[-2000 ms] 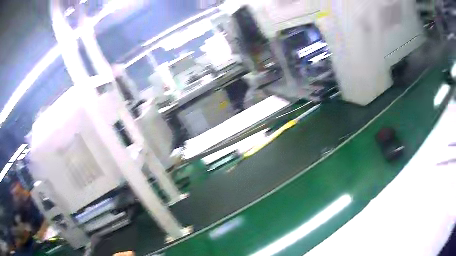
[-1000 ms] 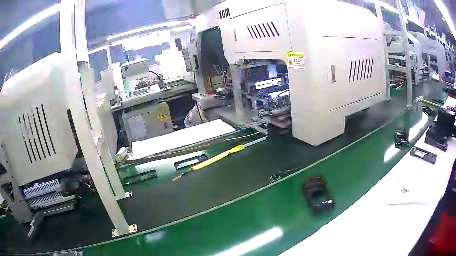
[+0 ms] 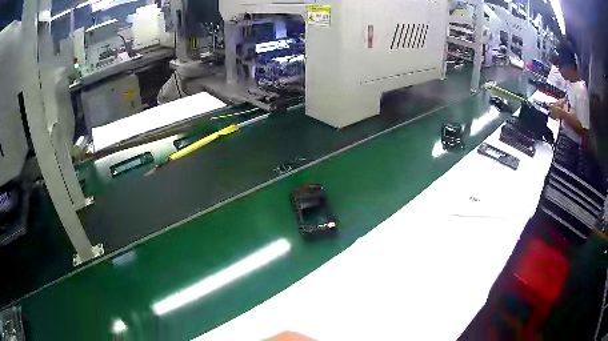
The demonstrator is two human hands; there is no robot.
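Observation:
A white mat [image 3: 373,293] lies along the near edge of the green belt. A black open phone housing [image 3: 313,212] lies on the belt in front, and another dark housing [image 3: 452,135] lies farther right. A thin middle frame [image 3: 498,156] lies on the mat's far right part, beside thicker dark stacked frames [image 3: 518,138]. A small printed mark [image 3: 474,199] and a thin line show on the mat. A skin-coloured bit of one hand [image 3: 291,336] shows at the bottom edge, cut off. I cannot tell which hand it is or whether it holds anything.
A yellow-handled tool [image 3: 203,143] and a dark frame [image 3: 132,163] lie beyond the belt at left. A grey-white machine [image 3: 343,80] stands behind, with a metal post [image 3: 57,153] at left. A person [image 3: 572,100] is at the far right. A blurred red thing [image 3: 539,266] is below the mat's right edge.
The camera view has turned right and down and become sharper. The housing and machine appear farther left. A bit of hand now shows at the bottom, and the person at the far right has come into view.

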